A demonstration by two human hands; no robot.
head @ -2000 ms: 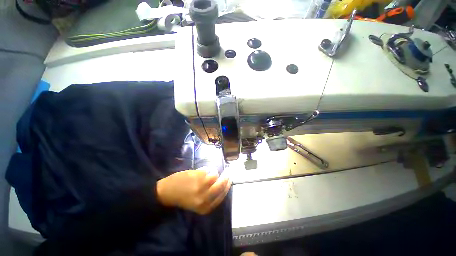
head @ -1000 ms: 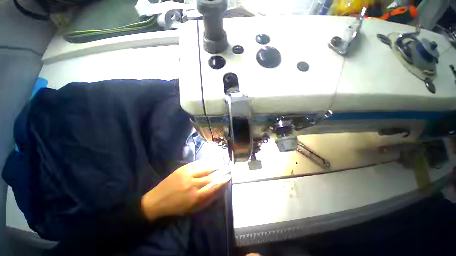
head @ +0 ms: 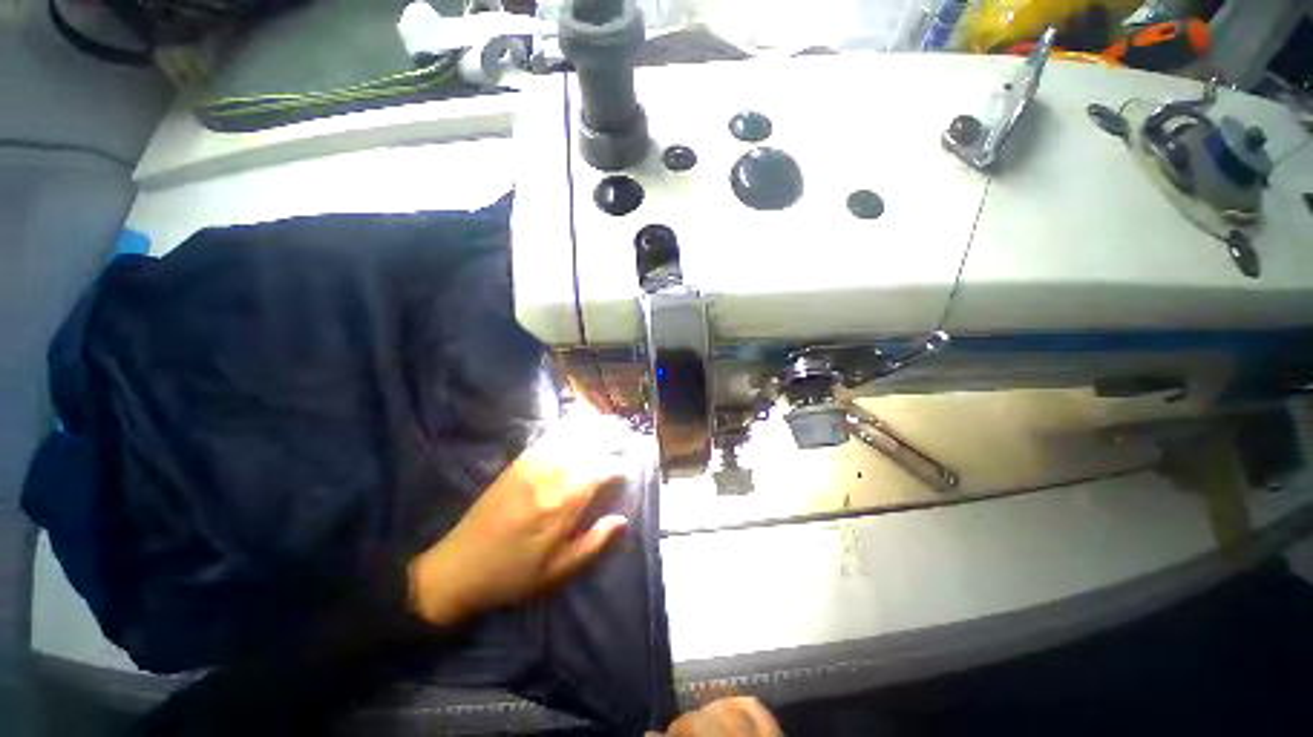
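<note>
The dark navy garment lies heaped left of the needle area, with a narrow straight edge running down towards me. My left hand lies on the cloth, its thumb apart from the other fingers; its fingertips are lost in lamp glare beside the needle area. My right hand is at the bottom, mostly cut off, with its fingers closed at the lower end of the garment's edge. The white sewing machine head spans the right side. Glare and the shiny guard hide the needle and presser foot.
A slim metal tool lies on the machine bed right of the needle area. The tension assembly hangs at the head's front. Behind are a dark green case, white parts and an orange-handled item.
My left hand has moved forward into the glare, with its thumb now spread. My right hand has come further into view at the bottom. The cloth beside the needle area has shifted forward.
</note>
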